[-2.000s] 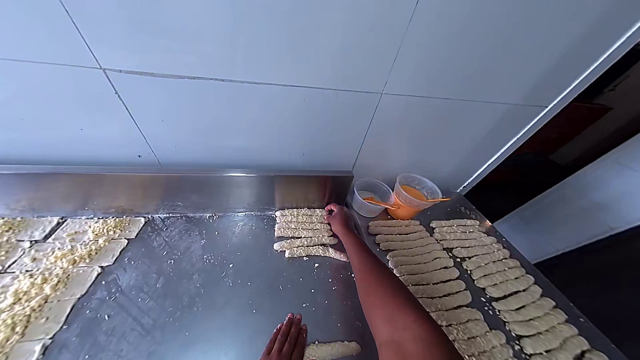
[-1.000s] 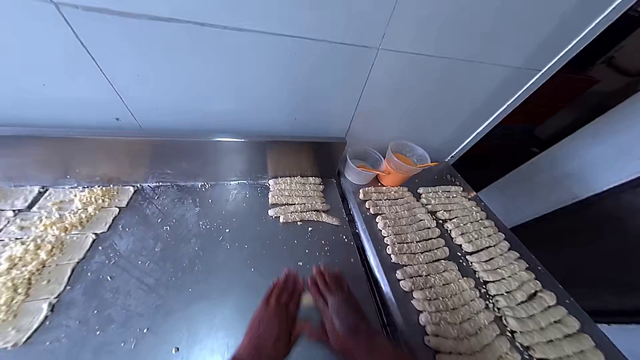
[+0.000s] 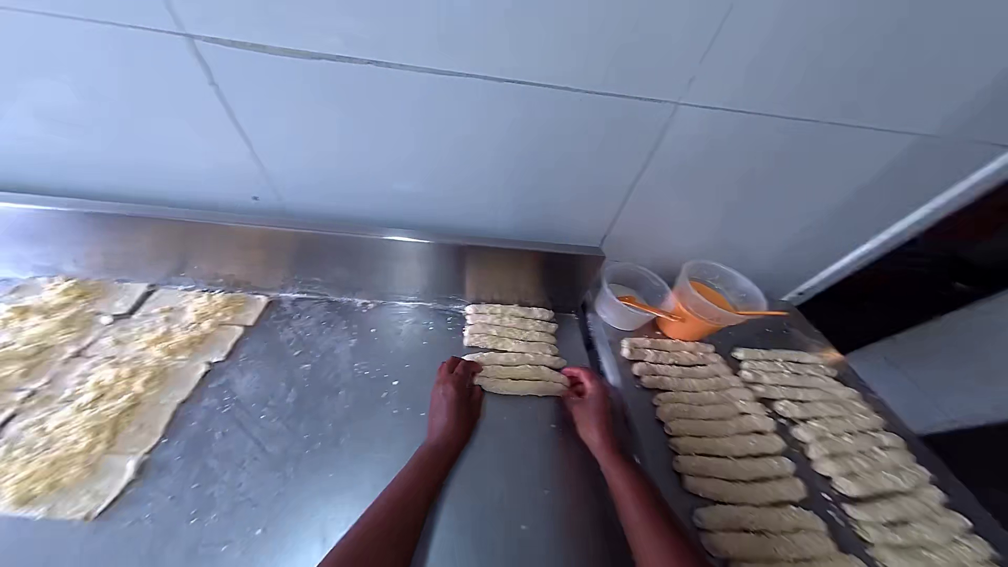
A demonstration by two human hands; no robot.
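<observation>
My left hand (image 3: 457, 398) touches the left ends of the nearest dough rolls, and my right hand (image 3: 587, 400) pinches at the right end of the nearest dough roll (image 3: 521, 387). Several more rolls (image 3: 510, 323) lie side by side just beyond, in a stack of rows reaching toward the steel backsplash. The rolls lie crosswise on the steel table (image 3: 315, 441); the farther ones have crumbs of filling on them. A small gap separates the far group from the rolls between my hands.
Flat dough pieces (image 3: 150, 394) topped with grated filling cover the left side. At right, a dark tray (image 3: 642, 441) carries two columns of dough rolls (image 3: 728, 446). Two plastic tubs (image 3: 622, 303), one holding orange liquid (image 3: 693, 315), stand by the wall with orange utensils.
My hands, side by side near the front one second ago, have moved forward and apart to the ends of the rolls. More rolls now lie in the central row.
</observation>
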